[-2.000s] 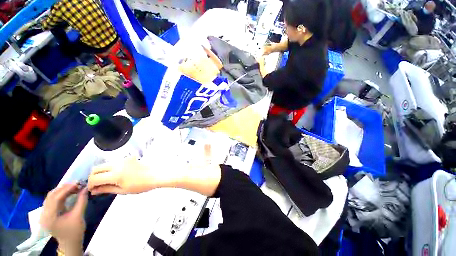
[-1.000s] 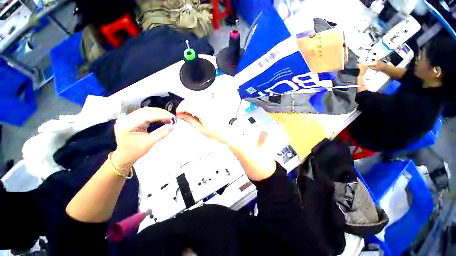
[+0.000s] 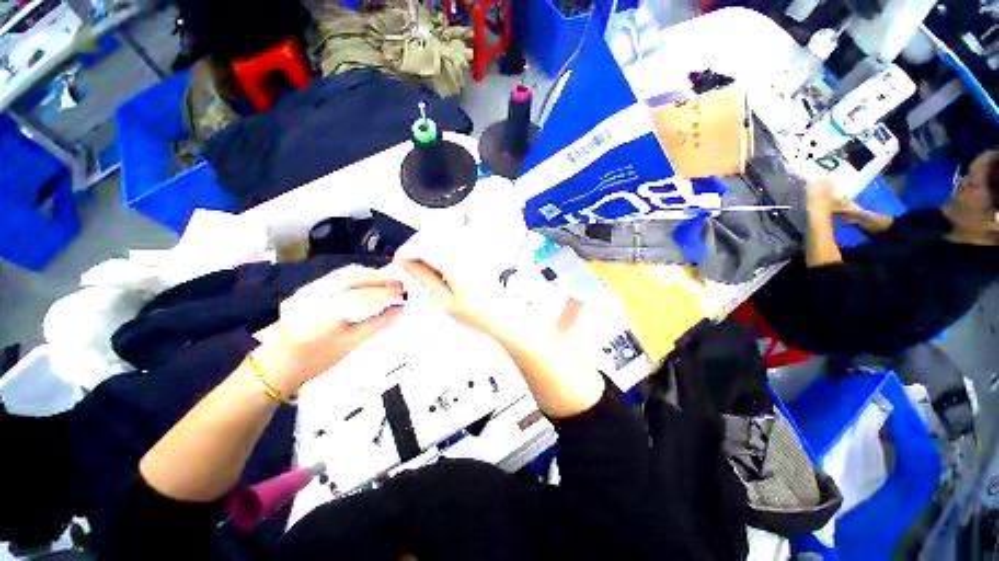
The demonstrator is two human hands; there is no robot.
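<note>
My left hand [image 3: 334, 320] and my right hand [image 3: 444, 294] meet at their fingertips above the white sewing machine [image 3: 356, 411]. Their fingers are pinched together. A tiny dark thing [image 3: 404, 295] shows between the fingertips; it looks like thread, but no strand can be made out. The green-topped cone [image 3: 427, 159] stands upright on a black disc behind my hands. A dark cone with a magenta top [image 3: 519, 118] stands to its right. A magenta cone [image 3: 261, 497] lies tilted at the machine's near edge.
Navy cloth [image 3: 203, 318] lies left of the machine, with white cloth [image 3: 82, 318] beyond. A blue-white printed bag [image 3: 613, 164] and yellow sheet [image 3: 646, 307] are right of the cones. A person [image 3: 898, 268] works at the right. Dark garments [image 3: 712, 405] hang at the near right.
Since two seconds ago the view has swung left, and my hands have come together over the machine. In the last second they stay pinched together, hardly moving. The person's head has turned.
</note>
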